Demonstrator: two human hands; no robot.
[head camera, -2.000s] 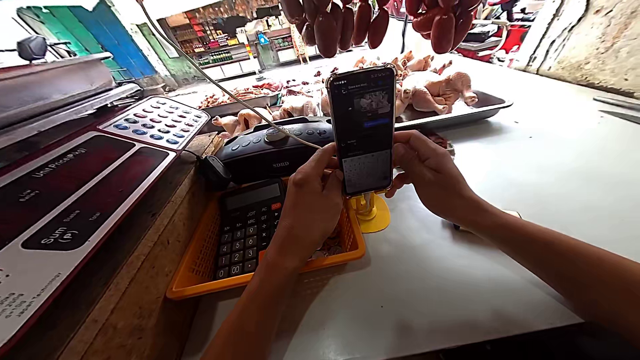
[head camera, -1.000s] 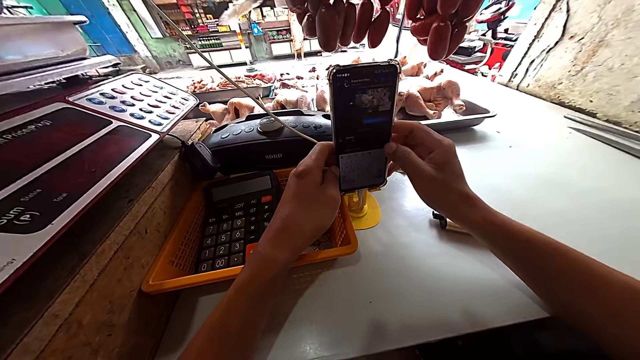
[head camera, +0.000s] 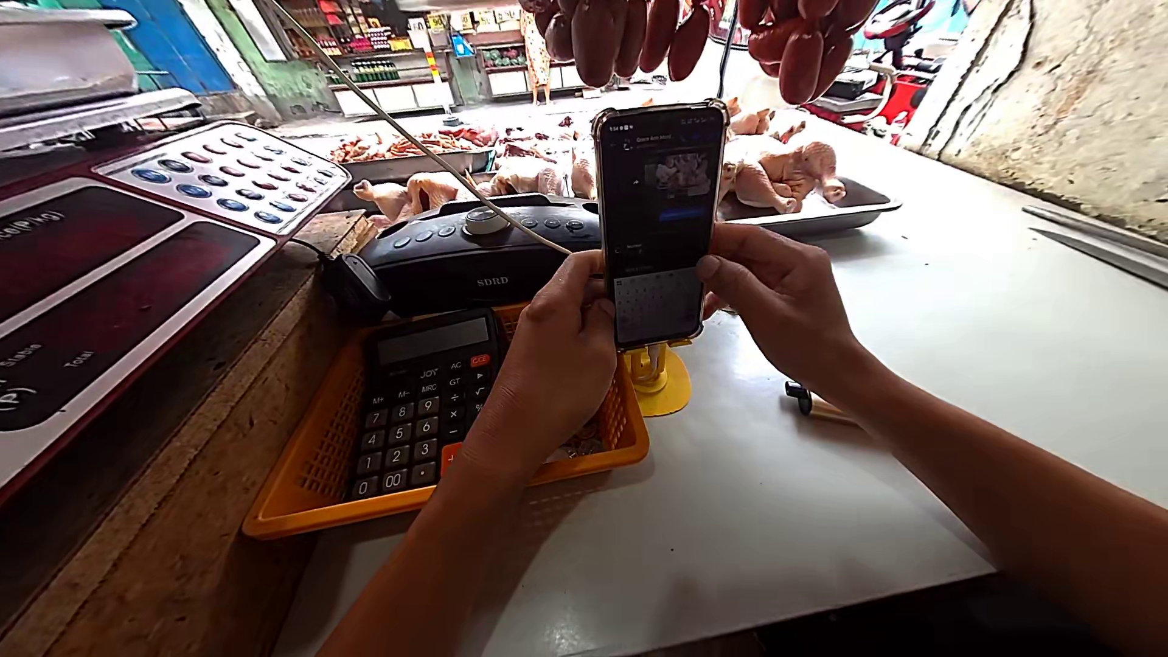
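Observation:
A smartphone (head camera: 659, 219) in a clear case stands upright on a yellow phone stand (head camera: 664, 381), its dark screen showing a keyboard at the bottom. My left hand (head camera: 564, 365) grips its left edge, above an orange plastic basket (head camera: 301, 511). My right hand (head camera: 776, 297) holds the right edge, the thumb near the screen. In the basket lies a black desk calculator (head camera: 424, 411), partly covered by my left hand, with some coins beside it. Behind the basket sits a black speaker (head camera: 474, 260) with a knob and buttons.
A digital weighing scale (head camera: 119, 265) rests on a wooden ledge at left. Raw chicken (head camera: 785, 173) lies on a metal tray (head camera: 844, 212) behind the phone. Sausages (head camera: 593, 41) hang above. A black-ended object (head camera: 801, 397) lies under my right forearm; long metal blades (head camera: 1095, 239) lie at right.
Both hands stay on the phone throughout. My right thumb now sits at the screen's right edge, a little lower relative to the phone than two seconds ago.

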